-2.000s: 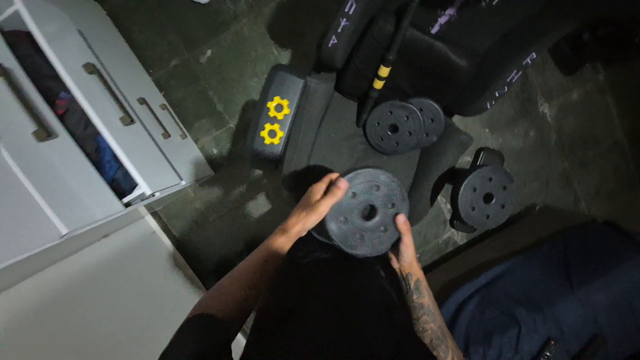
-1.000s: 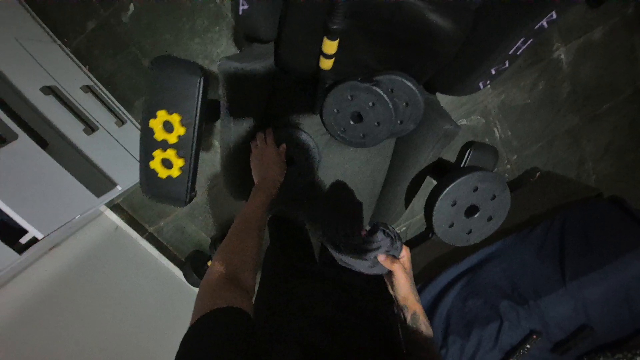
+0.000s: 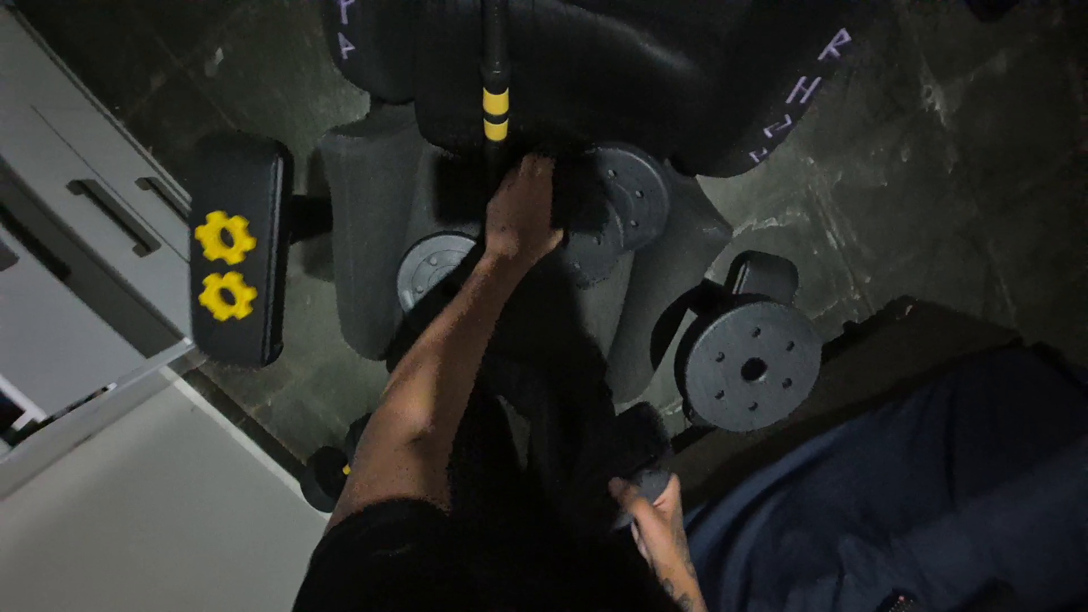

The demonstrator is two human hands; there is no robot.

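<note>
My left hand [image 3: 523,208] reaches forward beside a black bar with yellow bands [image 3: 495,115]; its fingertips fade into shadow, so what they touch cannot be told. To the right of that hand, two overlapping dark weight plates [image 3: 633,200] lie on a grey padded surface [image 3: 370,246]. Another round plate [image 3: 432,265] lies left of my forearm, partly covered by it. Low in the view, my right hand [image 3: 653,514] grips a bunched dark cloth [image 3: 648,486]. A further plate [image 3: 754,368] is at the right, by a small black pad.
A black pad with yellow gear-shaped pieces [image 3: 236,263] is at the left, near grey drawers [image 3: 93,212]. Black padded upholstery with purple lettering [image 3: 612,68] spans the top. Dark blue fabric [image 3: 918,476] covers the lower right. A small round black object [image 3: 325,478] is near my left elbow.
Both my hands held a plate two seconds ago; that hold has been let go. My left hand has since moved from a plate on the padded surface to beside the bar. My right hand took hold of the cloth.
</note>
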